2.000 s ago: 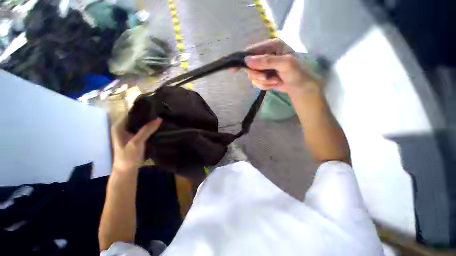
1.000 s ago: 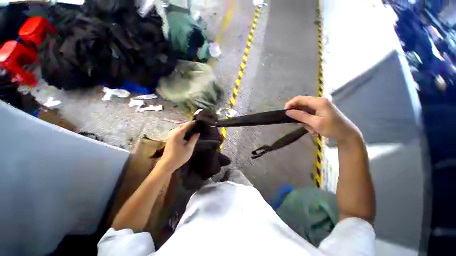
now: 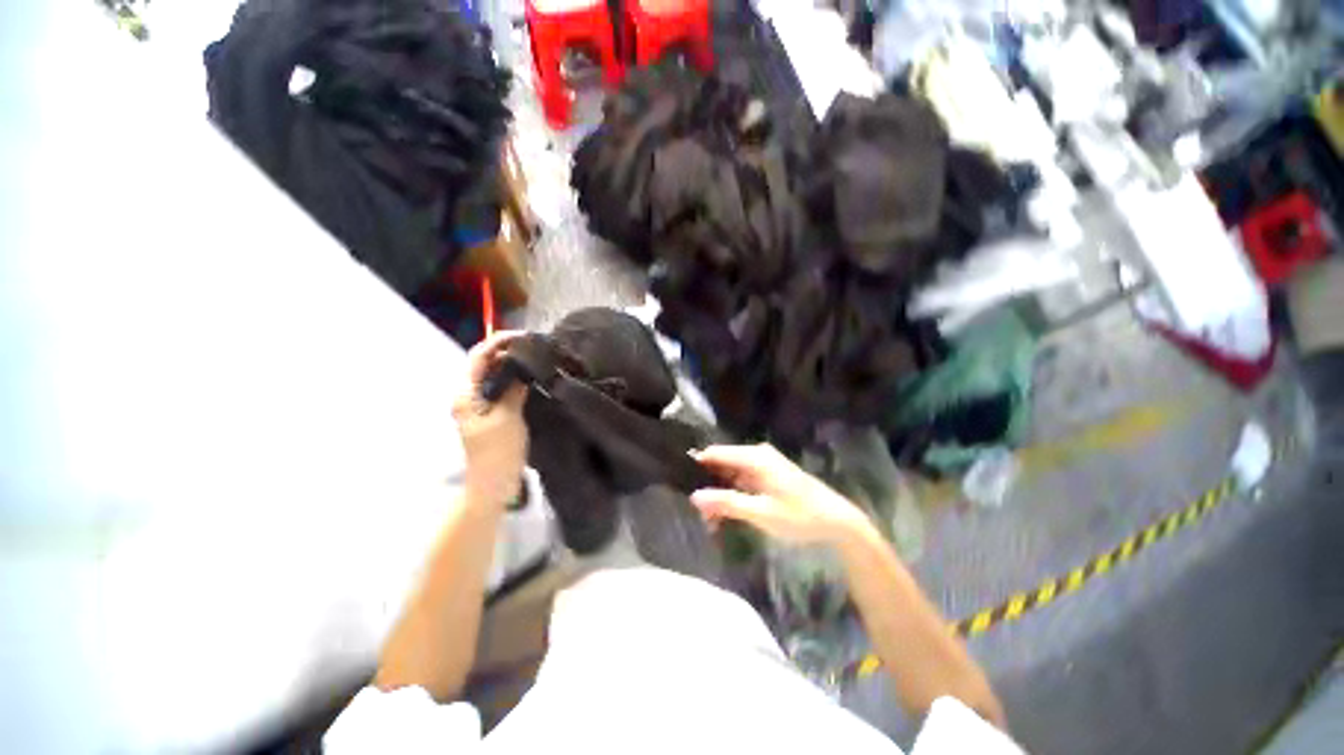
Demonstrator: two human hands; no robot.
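Observation:
A dark brown garment (image 3: 602, 428) hangs bunched between my hands in front of my chest. My left hand (image 3: 494, 421) is closed on its upper left end. My right hand (image 3: 767, 494) holds the right end of a dark band or edge of the cloth, with thumb and fingers at it. The band runs slantwise down from the left hand to the right. The lower part of the garment hangs loose. The picture is blurred, so seams and details are unclear.
A white table (image 3: 221, 443) fills the left side. A heap of dark garments (image 3: 752, 236) lies ahead, another dark pile (image 3: 354, 133) at upper left. Red stools (image 3: 671, 30) stand behind. A green cloth (image 3: 973, 384) and yellow-black tape (image 3: 1091, 575) are on the floor at right.
The view has swung left toward the piles and table. My hands are closer together, and the band between them now slants down to the right. The loose strap end no longer shows.

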